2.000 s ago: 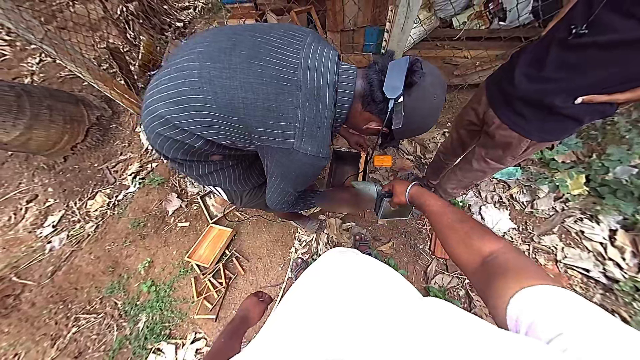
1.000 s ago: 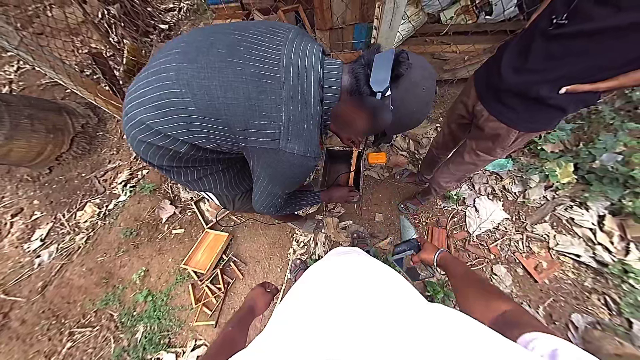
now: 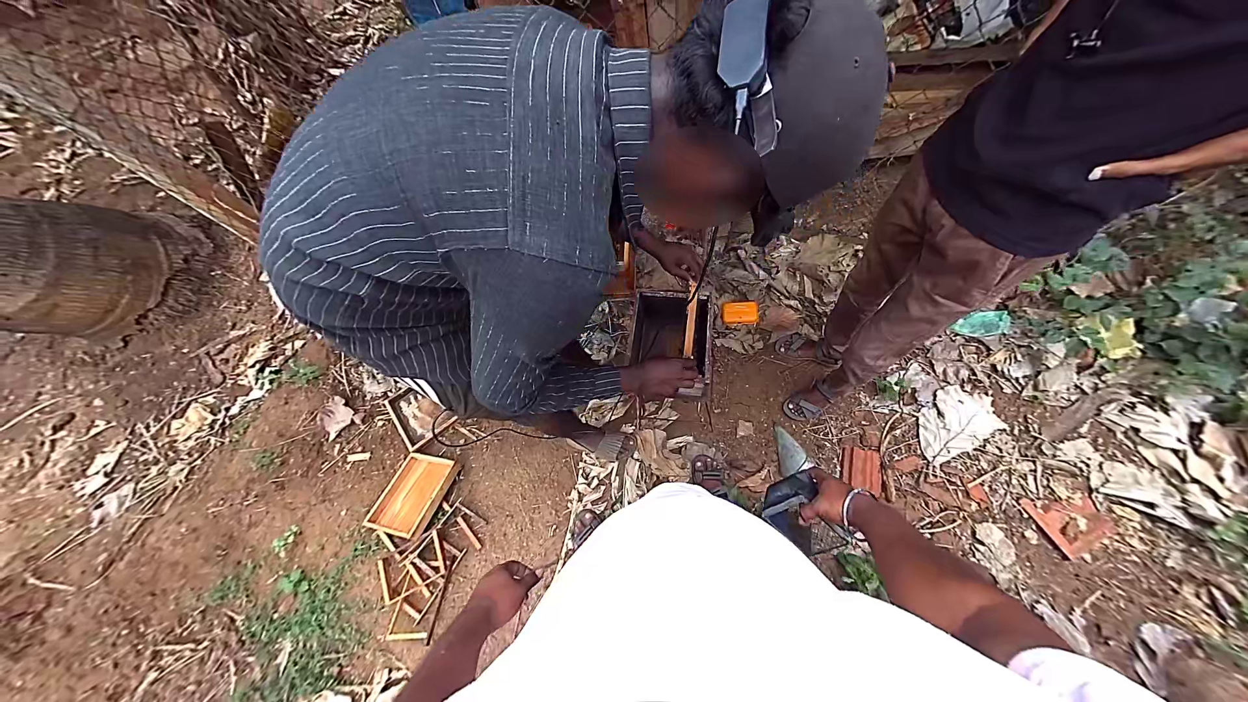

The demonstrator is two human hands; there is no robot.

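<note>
My right hand [image 3: 827, 497] holds a bee smoker [image 3: 792, 487] with a metal cone spout and dark bellows, low in front of me on the right. The spout points away from me, short of an open wooden hive box [image 3: 704, 380]. At the lower left my left hand [image 3: 507, 591] hangs with its fingers curled; its palm is hidden and no object shows in it. Both hands of a co-worker in a striped top are on a wooden hive frame [image 3: 690, 327] at the box. An orange case [image 3: 740, 313] lies right of the box.
The co-worker [image 3: 439, 175] bends over the box. Another person [image 3: 1053, 146] stands at the right. A wooden tray [image 3: 413, 495] lies at the left beside a heap of small wooden frames [image 3: 419, 585]. Broken red tiles [image 3: 1069, 526] and dry leaves litter the ground; a wire fence [image 3: 127, 127] runs behind.
Two seconds ago my right hand reached forward with the smoker at the box; it has drawn back toward me and to the right. The box and the frame in it now show.
</note>
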